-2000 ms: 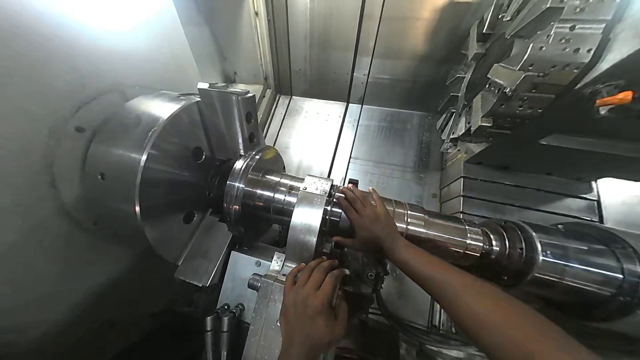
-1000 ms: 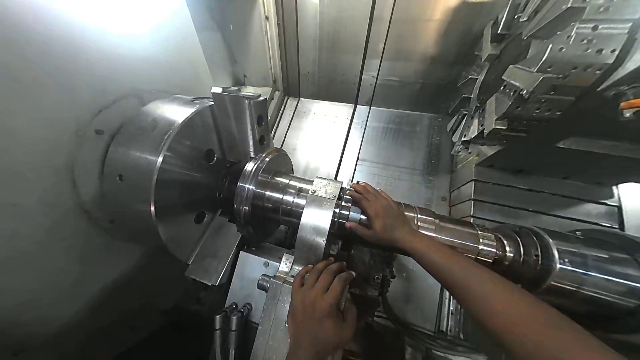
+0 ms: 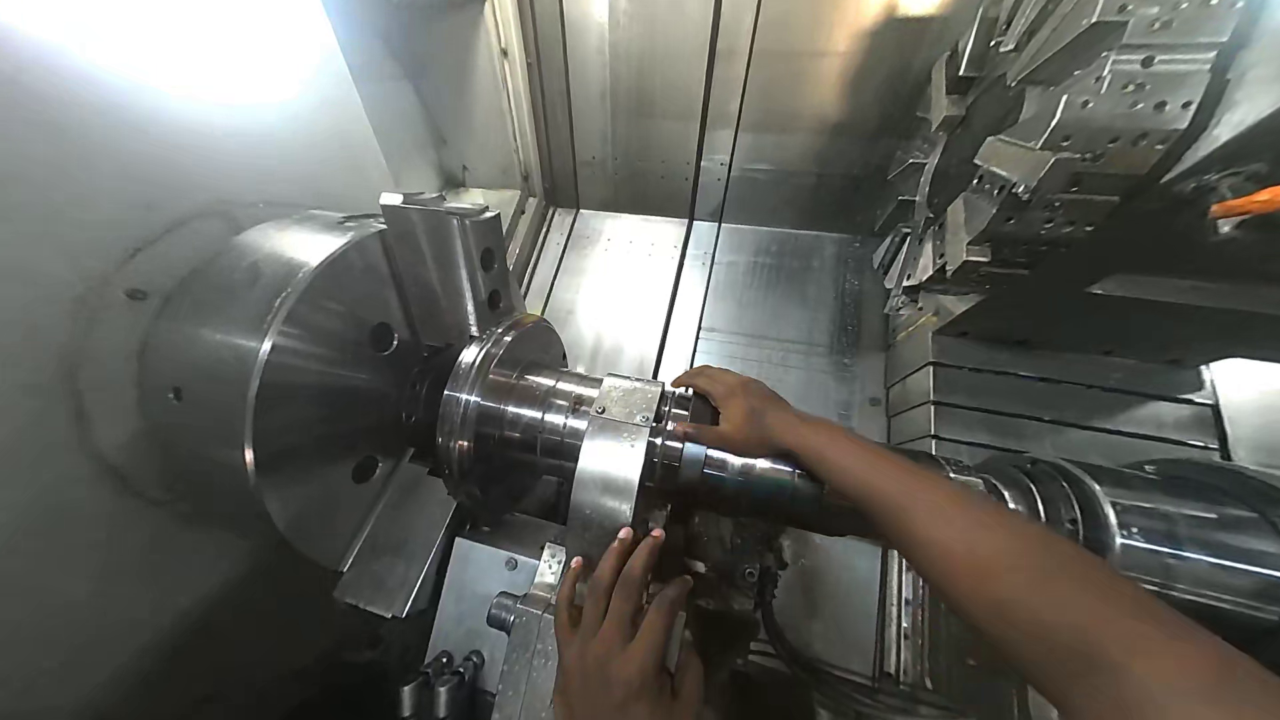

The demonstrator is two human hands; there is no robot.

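A flanged metal shaft (image 3: 545,412) lies across the lathe, between the large lathe chuck (image 3: 330,390) at the left and the cylindrical tailstock part (image 3: 1180,525) at the right. Around the shaft's middle stands the arm of a steady rest (image 3: 607,480). My right hand (image 3: 740,412) rests on top of the shaft just right of that arm, fingers bent over it; no loose object shows in it. Low in the view, my left hand (image 3: 630,630) lies with spread fingers against the lower part of the steady rest, its fingertips at the arm. Its palm is hidden.
Chuck jaws (image 3: 435,260) stick out near the flange. A tool turret (image 3: 1090,140) with many blocks hangs at the upper right, beside an orange object (image 3: 1245,204). Black cables (image 3: 800,655) run below the shaft. Metal fittings (image 3: 440,680) stand at the lower left.
My right hand has drawn its fingers in from a flatter, more spread pose on the shaft. My left hand stays low at the steady rest.
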